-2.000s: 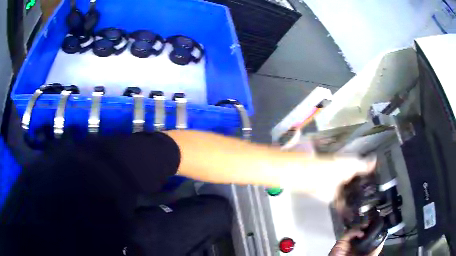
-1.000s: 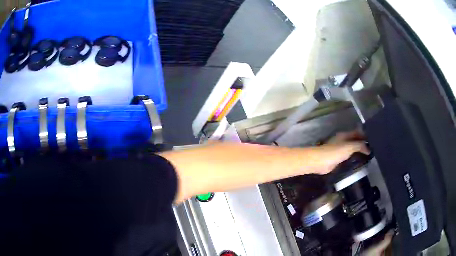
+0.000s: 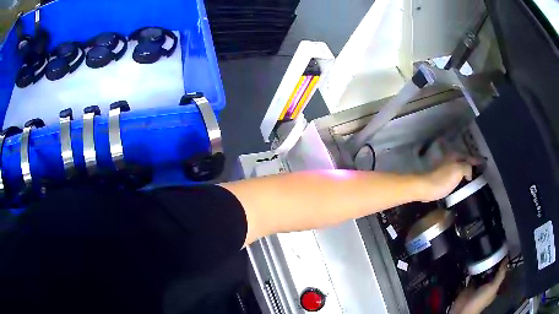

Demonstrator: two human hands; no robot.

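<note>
Black headphones (image 3: 476, 174) sit at the test fixture (image 3: 478, 224), a black cylinder with white rings, inside the open test box (image 3: 343, 245). My left hand (image 3: 450, 178) reaches in across the box front, its fingers closed around the dark cup at the fixture's upper end. My right hand (image 3: 481, 295) is at the lower end, its fingers against the other dark cup. It is partly cut off by the bottom edge. The headband and most of both cups are hidden by my hands and the dark surroundings.
The raised lid (image 3: 527, 80) and a black module with a white label (image 3: 521, 202) stand at the right. A red button (image 3: 312, 299) is on the front panel. A white bar (image 3: 297, 92) rises at the box corner. A blue tote (image 3: 211, 67) with several headphones is at the left.
The headphones went from my hands above the box front to the fixture's ends. My view swung toward the box, then slightly back left. The green button is now hidden behind my left arm.
</note>
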